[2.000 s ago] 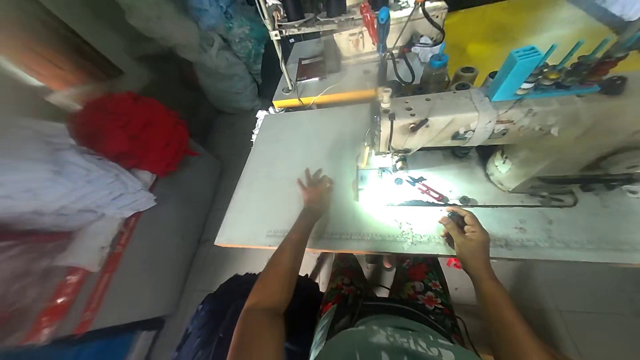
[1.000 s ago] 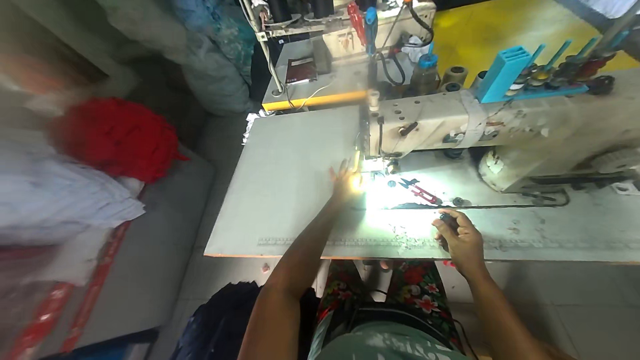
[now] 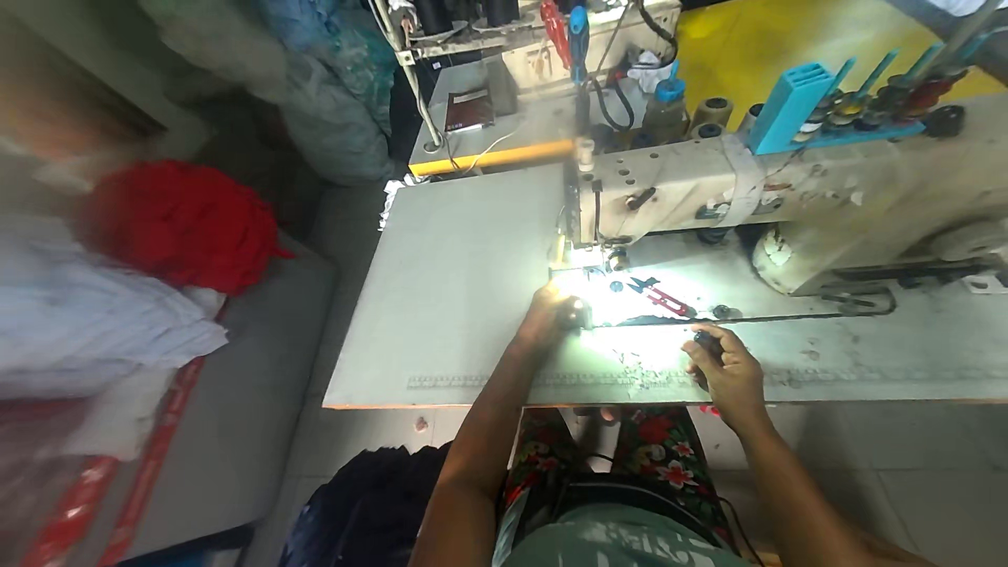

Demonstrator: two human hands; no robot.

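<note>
An industrial sewing machine (image 3: 669, 189) stands on a pale table (image 3: 465, 276), its needle area lit very brightly. My left hand (image 3: 551, 315) is at the lit area beside the needle, at a small dark metallic-looking part (image 3: 579, 313); glare and blur hide whether its fingers grip the part. My right hand (image 3: 728, 366) is near the table's front edge, its fingers closed on a small dark object (image 3: 707, 344). Red-handled thread snips (image 3: 669, 301) lie on the machine bed between the hands, a little behind them, with a small dark round part (image 3: 720, 312) to their right.
A blue thread rack (image 3: 795, 110) stands on the machine. Behind is a second machine table (image 3: 504, 153) with a bottle (image 3: 665, 106) and thread cones (image 3: 711, 114). Red cloth (image 3: 185, 224) and white cloth (image 3: 94, 307) lie at left; dark cloth (image 3: 366, 504) is below the table.
My left hand has moved right across the table to the lit needle area. My right hand still holds the small dark object near the front edge.
</note>
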